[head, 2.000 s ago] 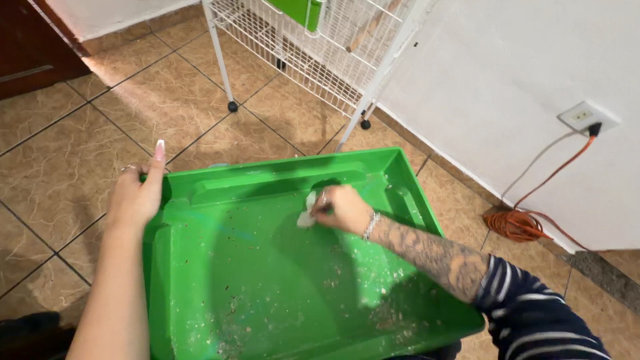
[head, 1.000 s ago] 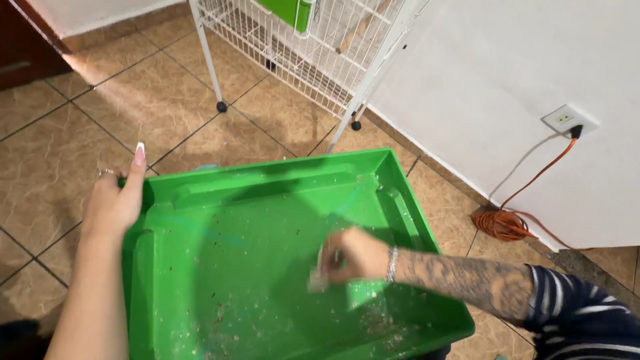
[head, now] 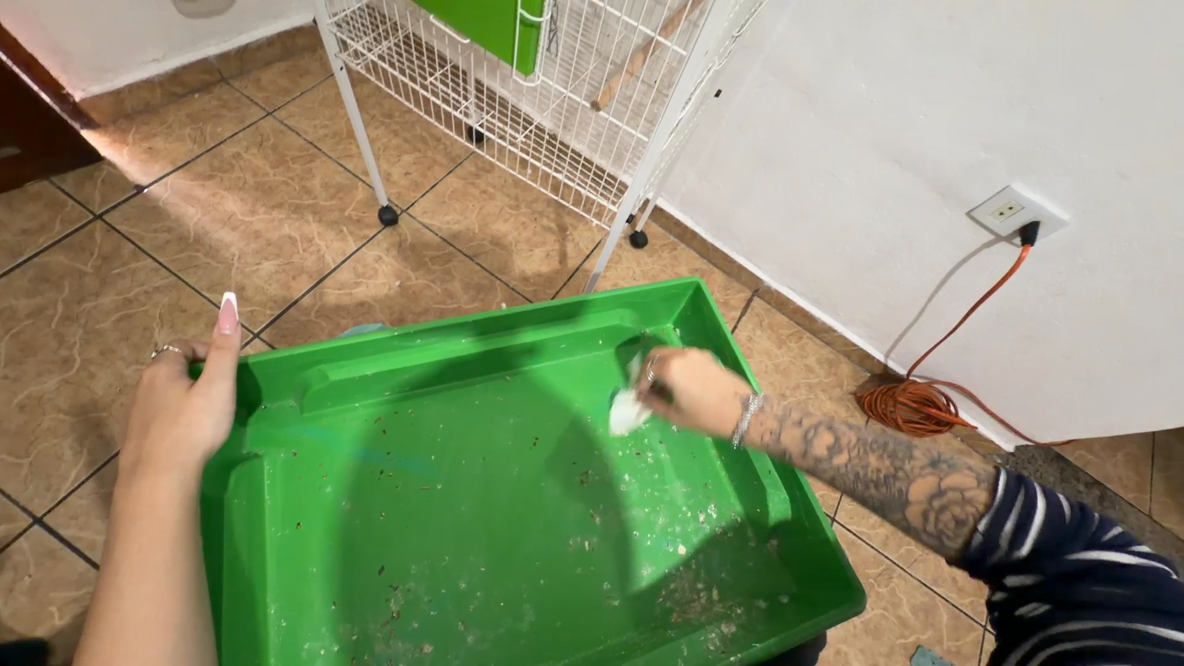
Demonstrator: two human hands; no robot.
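Note:
A green plastic tray (head: 481,481) lies tilted below me, its floor specked with crumb-like debris (head: 694,592), thickest near the lower right corner. My left hand (head: 190,398) grips the tray's upper left rim, thumb raised above the edge and the other fingers hidden outside the wall. Inside the tray, by its upper right corner, my right hand (head: 689,393) pinches a crumpled white tissue or cloth (head: 629,413) against the floor. Some of the white piece is hidden by the fingers.
A white wire cage (head: 555,166) on a stand with black casters (head: 388,215) rises beyond the tray. At the right, an orange extension cord (head: 911,407) lies coiled by the wall, plugged into an outlet (head: 1008,213). The floor is brown tile (head: 277,213).
My right hand, with the white piece in it, has moved up the tray toward the upper right corner since one second ago. My left hand still holds the rim.

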